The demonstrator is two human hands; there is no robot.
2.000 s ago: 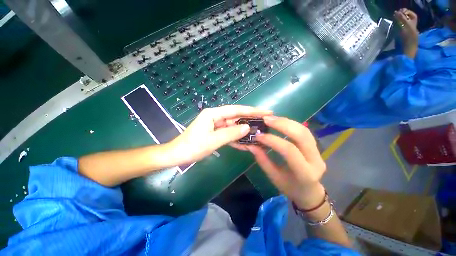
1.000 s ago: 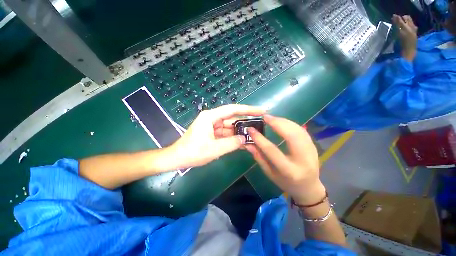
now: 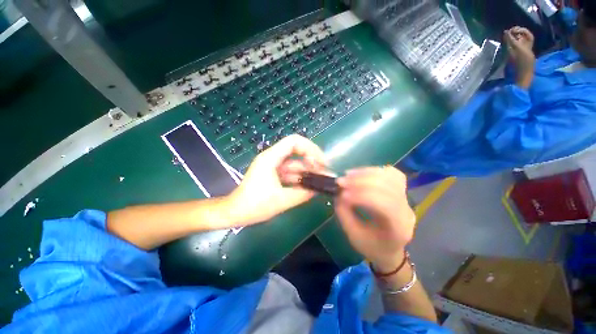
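A small dark housing [image 3: 319, 182] is held between both hands above the green bench and shows edge-on, slightly blurred. My left hand [image 3: 264, 179] grips its left end with thumb and curled fingers. My right hand [image 3: 376, 205] pinches its right end with thumb and fingers and is blurred. The housing's inside is not visible. A long black sheet with a white border [image 3: 199, 156] lies on the bench, its lower end partly hidden behind my left hand and forearm.
A clear blister tray [image 3: 287, 85] with rows of small dark parts lies beyond my hands. A greyish tray [image 3: 434, 45] is at the upper right. A person in a blue smock [image 3: 510, 124] sits at right. A metal post [image 3: 98, 59] stands upper left. A cardboard box [image 3: 503, 287] is lower right.
The housing has turned from face-up to edge-on. My right hand has come off its face to its right end and moved slightly down. The camera view has shifted slightly.
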